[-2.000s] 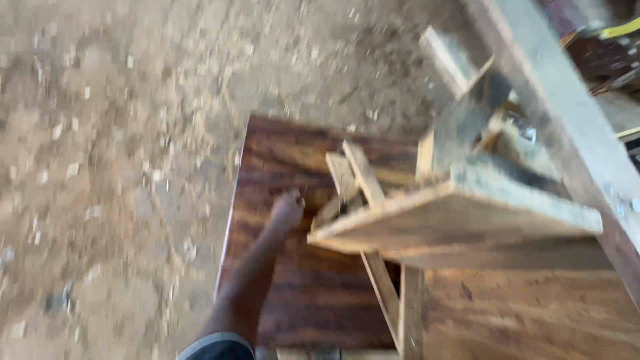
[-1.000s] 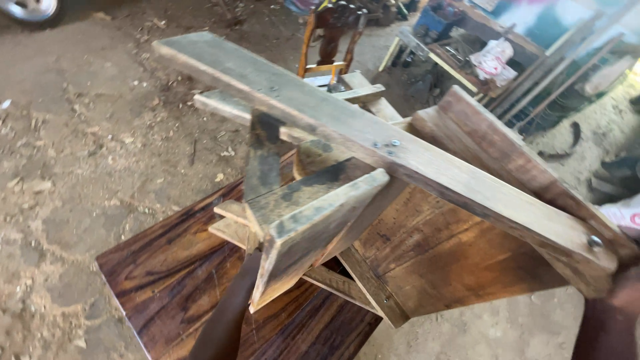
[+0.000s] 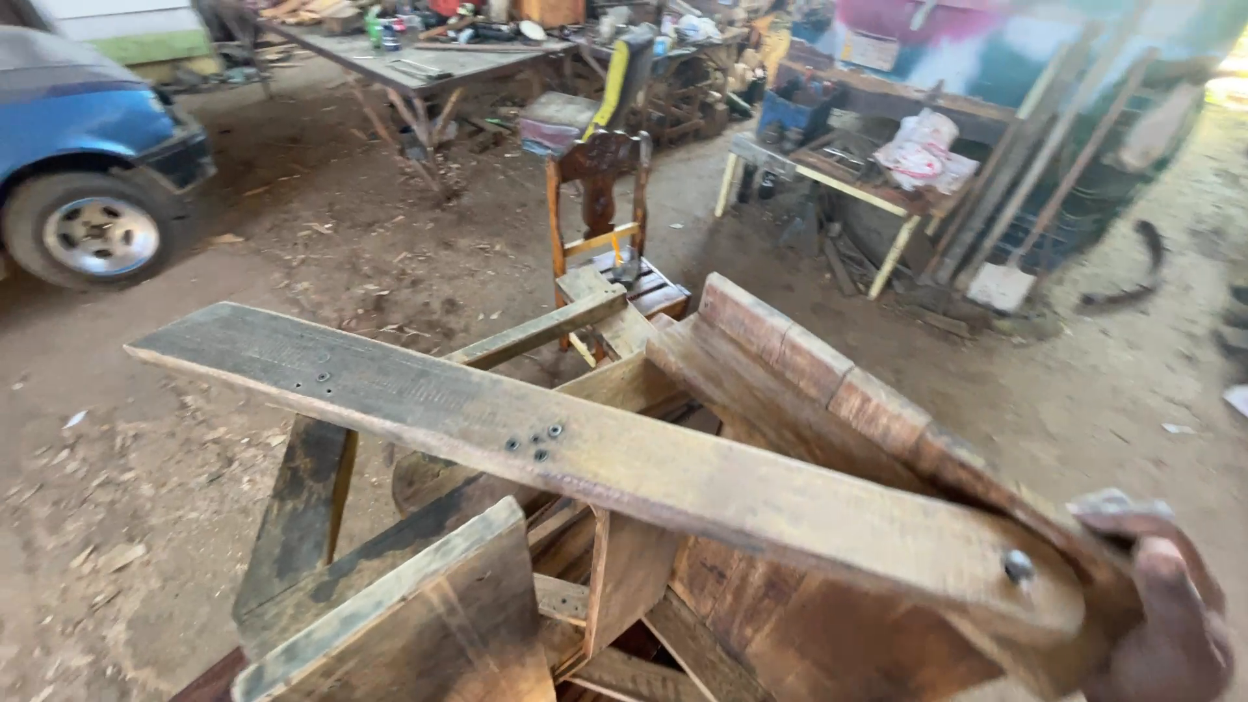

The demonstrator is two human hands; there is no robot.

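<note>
A wooden frame of bolted boards fills the lower middle of the head view. Its long flat board (image 3: 624, 448), with several screws and a bolt, slants down from left to right. Beside that board runs a curved-edged wooden panel (image 3: 819, 390). At the lower right my right hand (image 3: 1165, 604) grips the end of the frame, near the bolt, with a small pale thing at its fingertips. A shorter board (image 3: 409, 614) stands on edge at the lower left. My left hand is out of view.
A carved wooden chair (image 3: 597, 214) stands just beyond the frame. Behind are a cluttered worktable (image 3: 390, 58), a small table (image 3: 848, 180) with a cloth bundle, and a shovel (image 3: 1002, 285). A blue car (image 3: 88, 146) is at the left. Wood chips litter the dirt floor.
The view has swung up toward the yard. My left arm, seen earlier beside the dark glossy wooden panel, has left view. My right hand now shows at the frame's end.
</note>
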